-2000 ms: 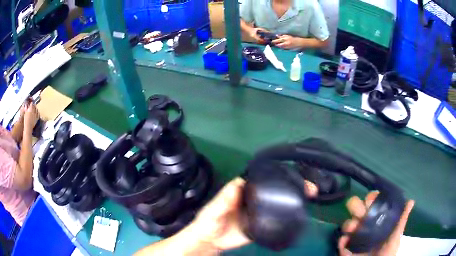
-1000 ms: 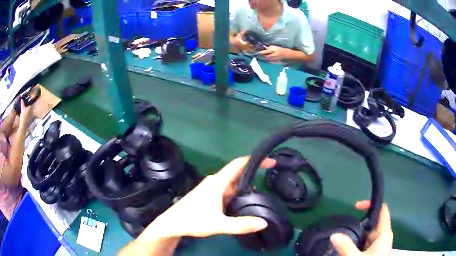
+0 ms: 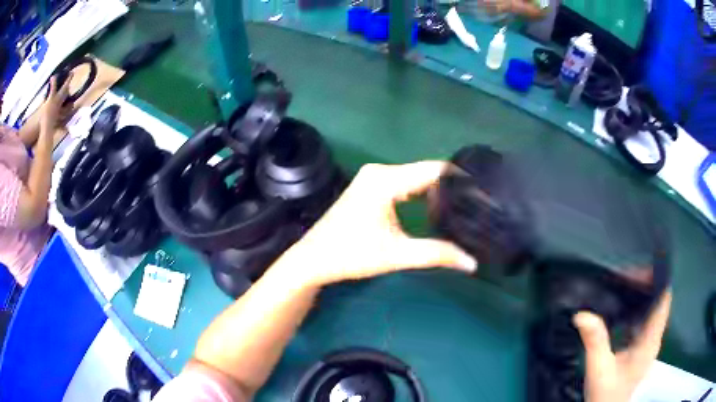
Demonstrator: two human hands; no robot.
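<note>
Black headphones (image 3: 491, 212), blurred by motion, are held above the green bench. My left hand (image 3: 377, 228) reaches round the cup on their left side, thumb below it and fingers at its upper edge, fingertips partly hidden. My right hand (image 3: 628, 353) grips the cup on the right side, thumb across its front; the hand is cut off by the lower edge. The headband is a dark smear between and beyond the cups. Another pair of headphones (image 3: 353, 359) lies at the bottom edge, partly cut off.
Stacked headphones (image 3: 302, 161) stand left, with a second pile (image 3: 129, 149) beyond. A clipped white tag (image 3: 159, 296) lies on the bench edge, above a blue bin (image 3: 39, 314). A green post (image 3: 228, 63), spray can (image 3: 577, 67) and squeeze bottle (image 3: 496, 49) stand farther off. Another worker's arm (image 3: 39, 165) is left.
The view has tilted down. The held headphones have turned from an upright arch to a blurred, tilted pose. The pair behind them no longer shows; one shows at the bottom edge.
</note>
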